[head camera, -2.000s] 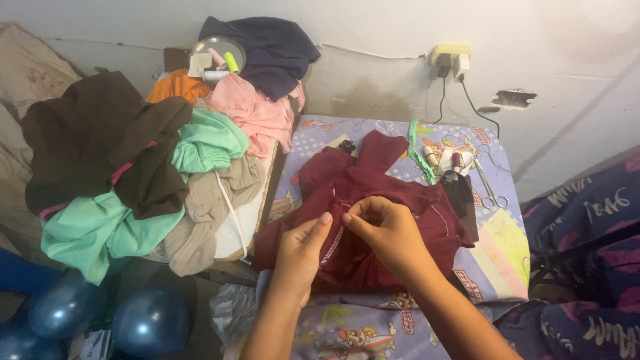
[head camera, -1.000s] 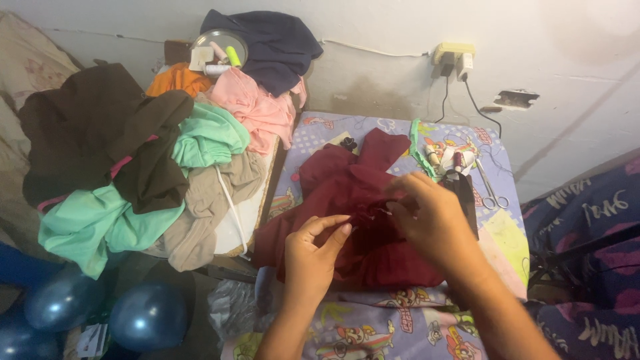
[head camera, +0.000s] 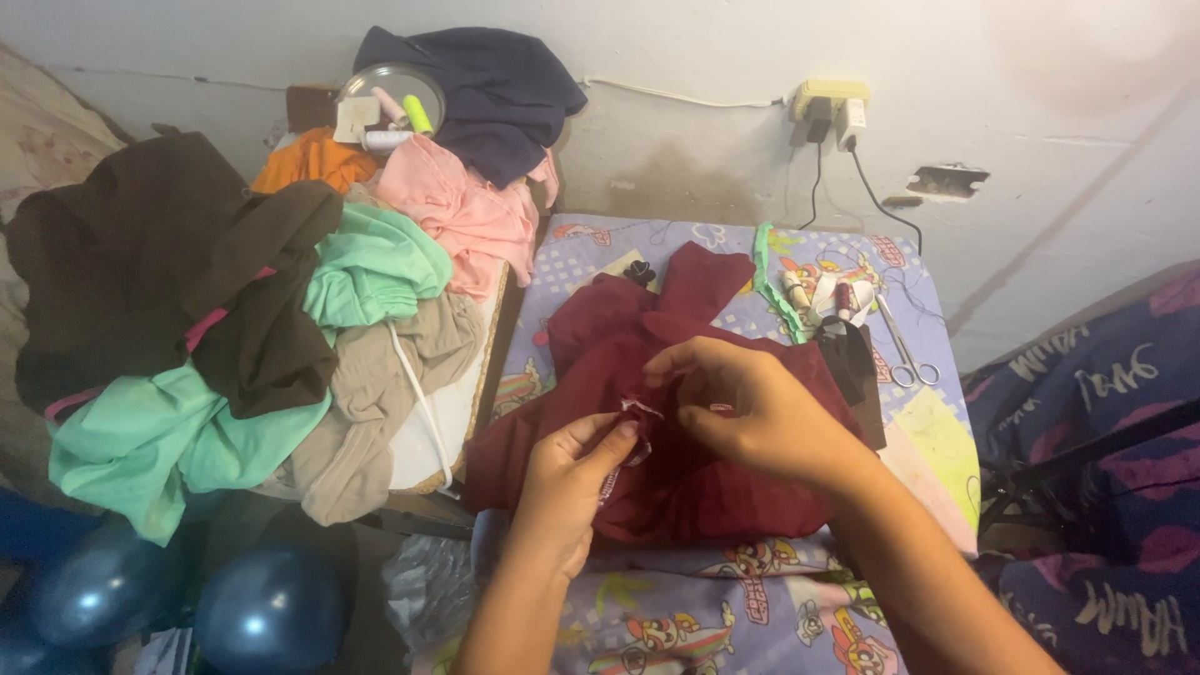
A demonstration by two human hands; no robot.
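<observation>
A maroon cloth garment (head camera: 600, 347) lies bunched on a table with a purple cartoon-print cover (head camera: 581, 244). My left hand (head camera: 577, 469) pinches its edge, where pale stitching shows, between thumb and fingertips. Just above and to the right, my right hand (head camera: 741, 403) is raised over the garment with curled fingers; whether it holds a needle or thread is too small to tell. Metal scissors (head camera: 906, 352) rest to the right of the garment, beside a spool of maroon thread (head camera: 843, 300), a cream spool (head camera: 797, 292) and a black strip of cloth (head camera: 848, 361). A mint green strip (head camera: 774, 286) lies behind.
On the left, a second table (head camera: 431, 441) bears piled dark brown (head camera: 122, 272), mint (head camera: 375, 262), beige and pink clothes. A round metal tin (head camera: 433, 89) with thread spools sits at its back. Dark blue balloons (head camera: 270, 600) are below. Plugs fill a wall socket (head camera: 844, 91).
My right hand has moved away from the left since the earliest frame, where their fingertips were close together at the maroon cloth. My left hand still pinches the fabric.
</observation>
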